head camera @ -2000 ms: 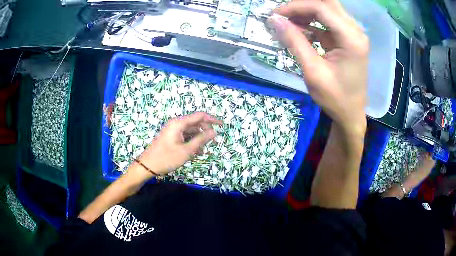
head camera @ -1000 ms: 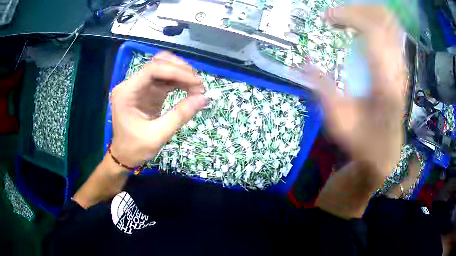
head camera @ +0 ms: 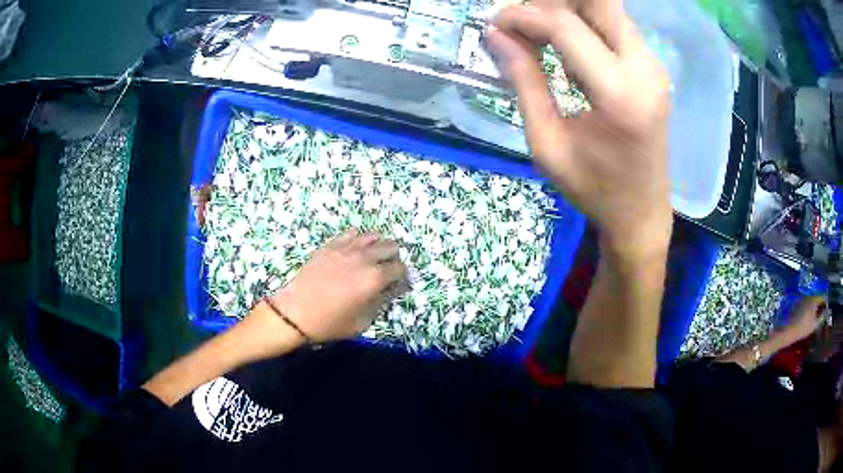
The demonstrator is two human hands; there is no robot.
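Observation:
A blue bin (head camera: 202, 254) in front of me is full of small white-and-green parts (head camera: 462, 249). My left hand (head camera: 347, 282) is low over the middle of the heap, fingers curled down onto the parts; its fingertips are partly hidden and I cannot tell if it grips one. My right hand (head camera: 592, 111) is raised at the right end of the silvery machine (head camera: 370, 55), thumb and forefinger close together by a metal block (head camera: 433, 35). Whether a part is between those fingertips cannot be made out.
A translucent tub (head camera: 707, 139) with similar parts stands behind my right hand. A dark green bin (head camera: 125, 212) of smaller-looking pieces is at left. At right, another person's hand (head camera: 802, 319) is near a second blue bin (head camera: 678, 323). Cables (head camera: 222, 39) lie on the machine's left.
My left hand has moved from above the bin's left side down onto the parts. My right hand has moved from over the tub, left and up to the metal block.

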